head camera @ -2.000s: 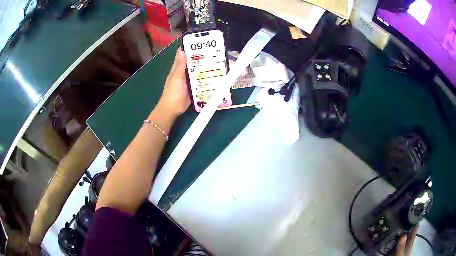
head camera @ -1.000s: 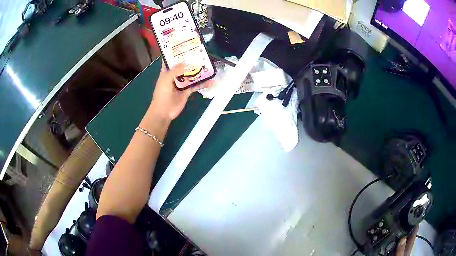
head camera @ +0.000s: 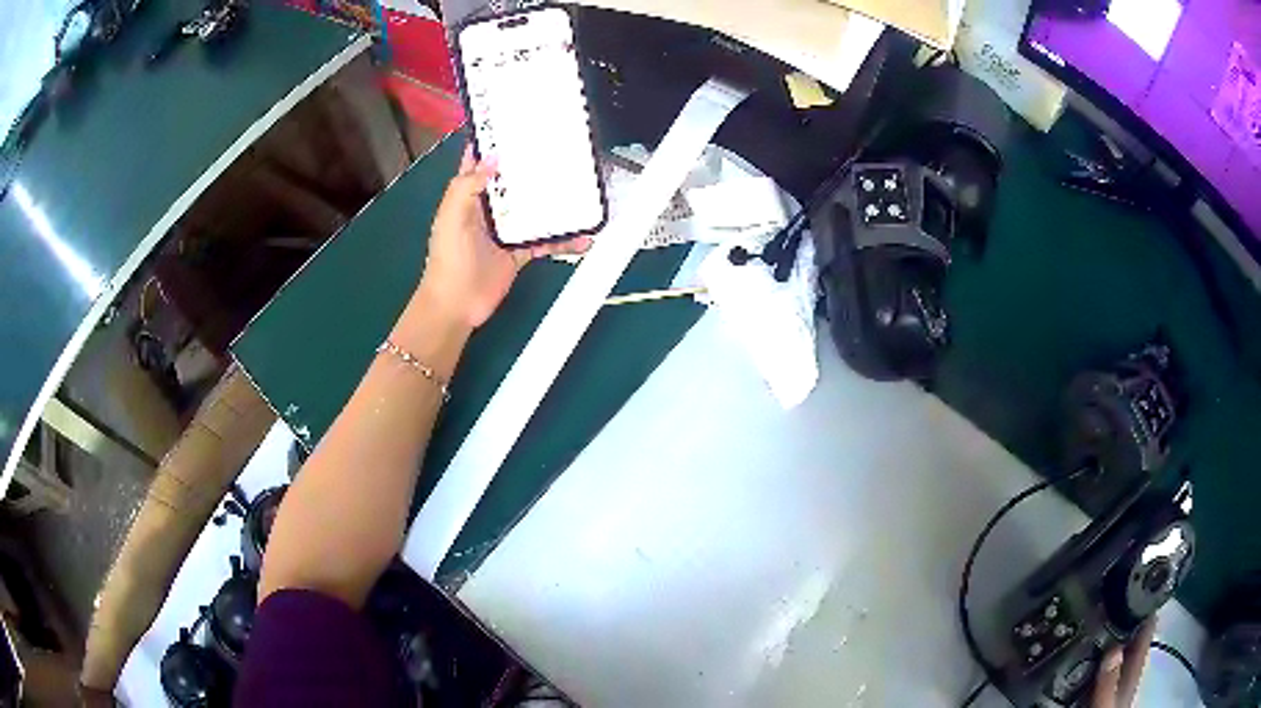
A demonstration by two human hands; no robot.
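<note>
My left hand (head camera: pixel 477 249) holds a smartphone (head camera: pixel 535 132) upright above the green mat, its screen showing a mostly white page. My right hand (head camera: pixel 1123 671) is cut off by the bottom edge at the right; only a few fingers show, against a dark dual-lens camera (head camera: pixel 1093 602) with a round lens and small LEDs. The fingers touch the camera's underside; the rest of the hand is hidden.
Another dark camera (head camera: pixel 885 270) stands beyond the whitish sheet (head camera: pixel 692 539), and one more (head camera: pixel 1123 415) at right. A long white strip (head camera: pixel 553 353) crosses the green mat (head camera: pixel 346 297). Crumpled white tissue (head camera: pixel 769 311), a thin stick (head camera: pixel 650 296) and a monitor (head camera: pixel 1175 83) lie beyond.
My left hand has moved the phone left and up, then slightly back right. Its screen has changed from one showing the time to a white page. My right hand has barely moved.
</note>
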